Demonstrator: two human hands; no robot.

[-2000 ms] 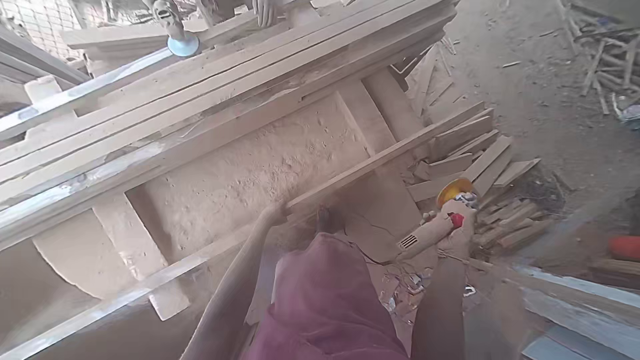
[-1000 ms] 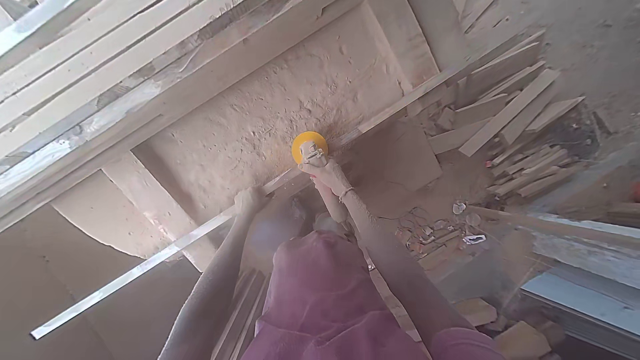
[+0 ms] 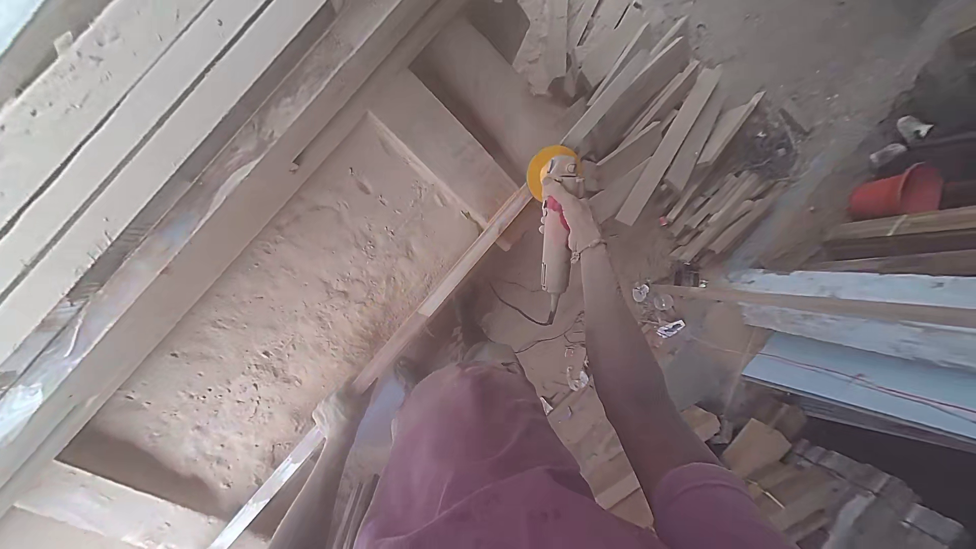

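Note:
My right hand (image 3: pixel 570 215) grips the body of an angle grinder (image 3: pixel 557 263), whose yellow disc (image 3: pixel 543 171) sits at the far right end of a long narrow wooden strip (image 3: pixel 457 278). Farther down the same strip, my left hand (image 3: pixel 335 412) is closed around it. The part of the strip near the disc looks paler and smoother than the wood around it. A dark cord hangs from the grinder's rear end. Whether the disc touches the wood cannot be told.
Long planks (image 3: pixel 145 145) lie side by side at upper left, above a dust-covered surface (image 3: pixel 252 328). Offcuts (image 3: pixel 679 152) are piled on the ground beyond the grinder. At right are a red bucket (image 3: pixel 896 192), stacked boards (image 3: pixel 862 290) and wood blocks (image 3: pixel 793 488).
The grinder went from off to the right of the strip onto its middle near my left hand, then along it to the far end. My left hand stays on the strip. The view has turned.

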